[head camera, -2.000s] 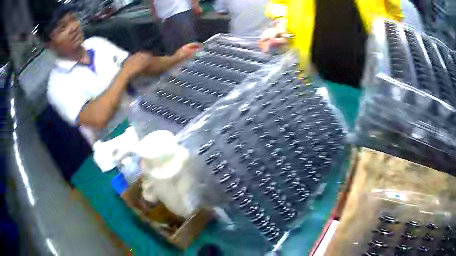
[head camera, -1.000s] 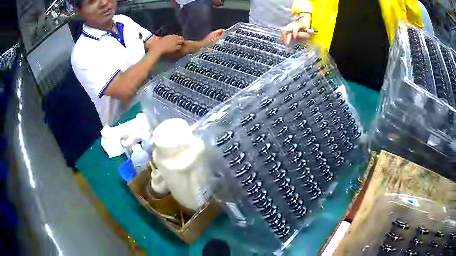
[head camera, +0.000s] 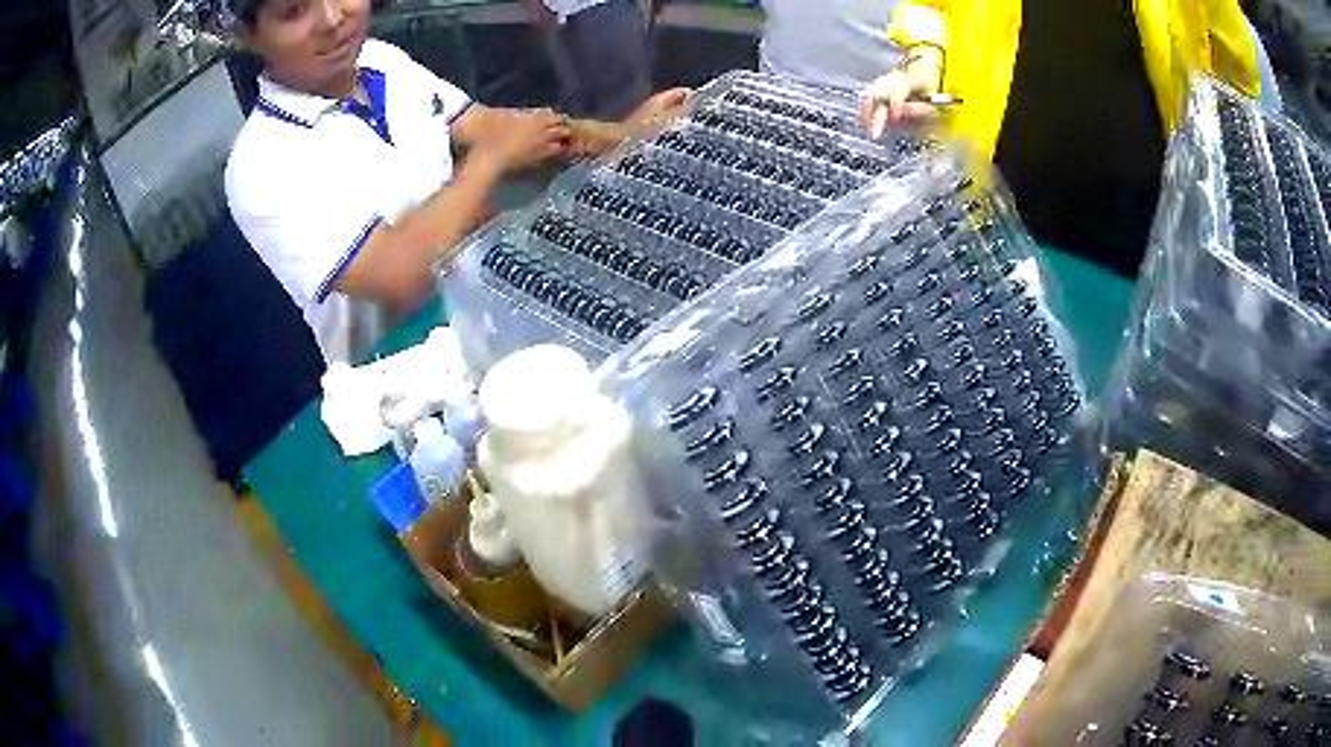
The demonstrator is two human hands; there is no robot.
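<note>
Neither of my hands is in the picture. A clear tray [head camera: 832, 438] with rows of glossy black flanged parts leans tilted in front of me, against a stack of filled clear trays [head camera: 686, 190]. At the lower right, another clear tray [head camera: 1168, 642] with black parts lies on a tan stained support [head camera: 1153, 533], cut off by the picture's edge. A small open carton [head camera: 591, 664] left of the leaning tray holds a large white plastic jug [head camera: 562, 467].
More stacked trays [head camera: 1241, 336] stand at the right. Small bottles [head camera: 435, 455], a blue item [head camera: 396, 496] and a white cloth [head camera: 365, 401] lie beside the carton on the green bench [head camera: 343, 533]. A person in white [head camera: 321, 190] and one in yellow [head camera: 963, 73] stand behind the trays.
The view has steadied and shifted, so the bench items appear slightly further right and lower. The person in white has turned the head slightly. No hand of mine has appeared.
</note>
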